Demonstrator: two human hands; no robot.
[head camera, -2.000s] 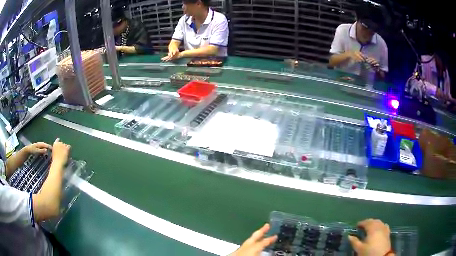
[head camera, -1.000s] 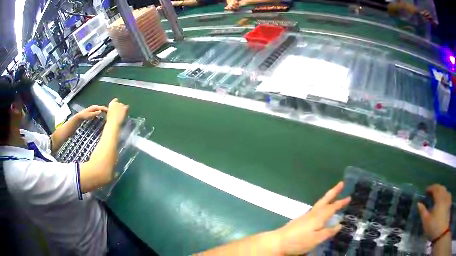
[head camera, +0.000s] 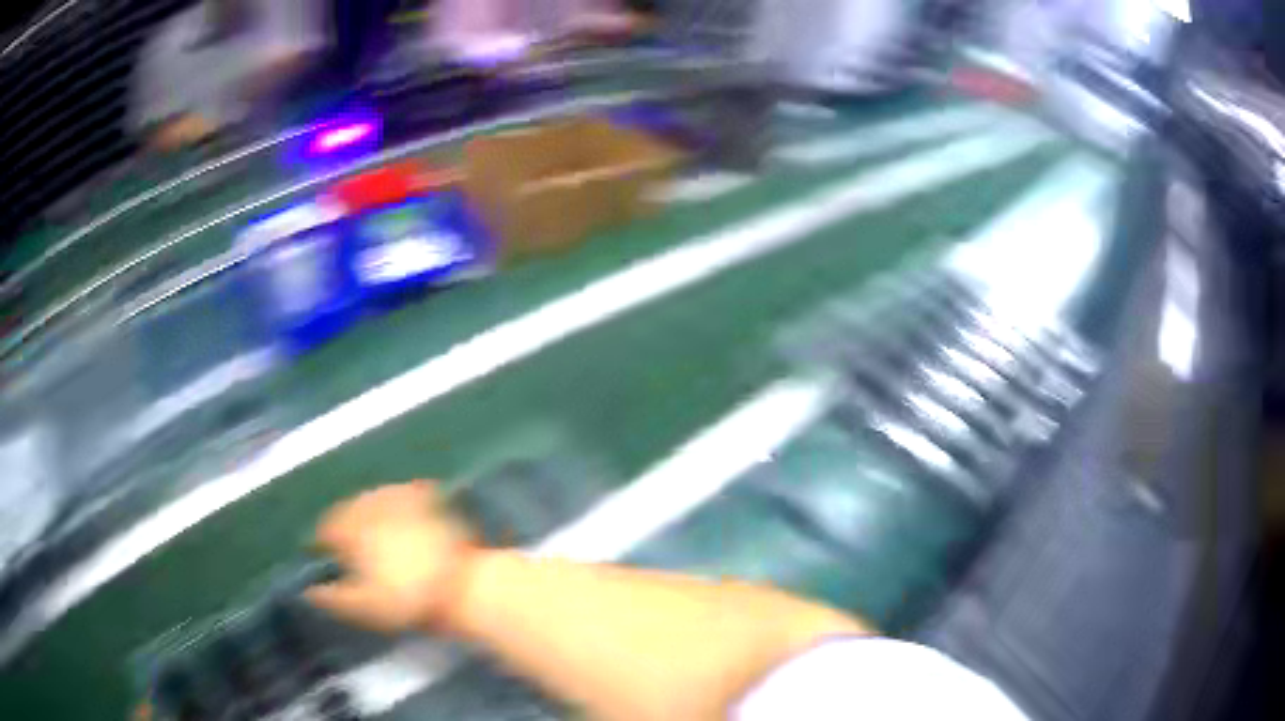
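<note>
The frame is strongly blurred. The clear blister tray (head camera: 240, 662) with dark parts lies at the lower left, cut off by the bottom edge. My right hand (head camera: 395, 552) is at the tray's far right side, with the fingers pointing left over it. The blur hides whether the hand holds or touches anything. The forearm reaches in from the lower right. My left hand is out of the picture.
Right-hand trays (head camera: 972, 373), clear and ribbed, lie on the green line at right. The blue parts bin (head camera: 303, 289), a small red bin (head camera: 381, 186) and a brown cardboard box (head camera: 557, 183) stand beyond the white stripe. Blurred people are at the far side.
The view has swung far to the right. The tray has shifted to the lower left of the picture, and my left hand and the left neighbour have left it. The right-hand trays have appeared.
</note>
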